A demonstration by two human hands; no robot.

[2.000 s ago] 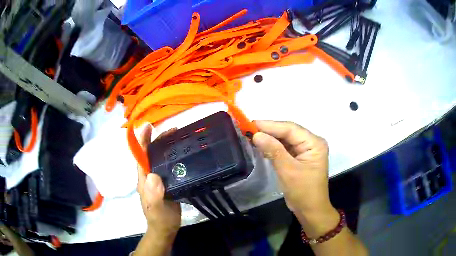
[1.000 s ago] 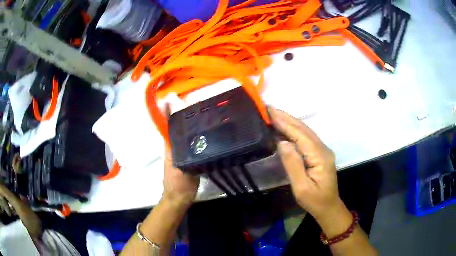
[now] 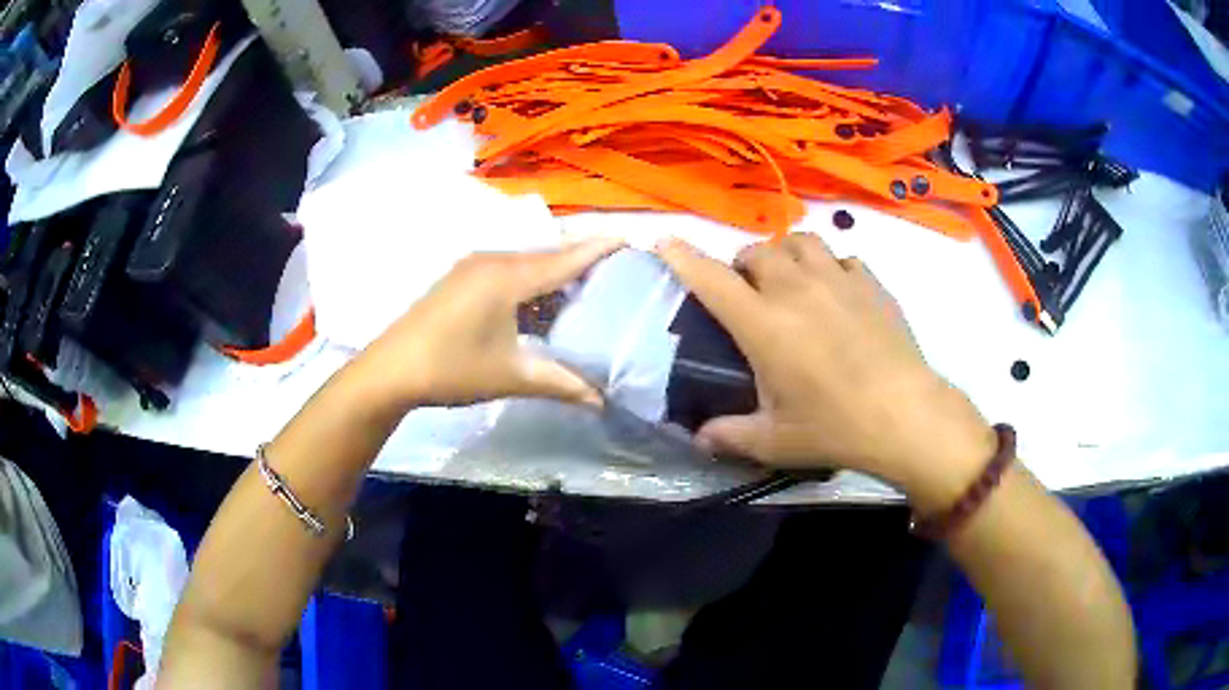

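A black power bank (image 3: pixel 709 375) lies at the table's front edge, partly covered by a thin whitish bag (image 3: pixel 623 324). My right hand (image 3: pixel 842 364) grips its right part from above, with the thumb on the near side. My left hand (image 3: pixel 465 330) holds the bag's left end between thumb and fingers. Short black cables (image 3: pixel 755 488) stick out at the table edge below my right hand. The unit's badge face and any strap on it are hidden.
Orange straps (image 3: pixel 674 128) are heaped behind my hands, before a blue bin (image 3: pixel 930 61). Black cables (image 3: pixel 1078 243) lie right, with loose black dots nearby. Black units (image 3: pixel 223 223) stand left, beside white sheets (image 3: pixel 391 243).
The power bank has gone from raised, badge face showing, to low at the table edge under the bag. My left hand has moved from the unit to the bag; my right hand now covers the unit.
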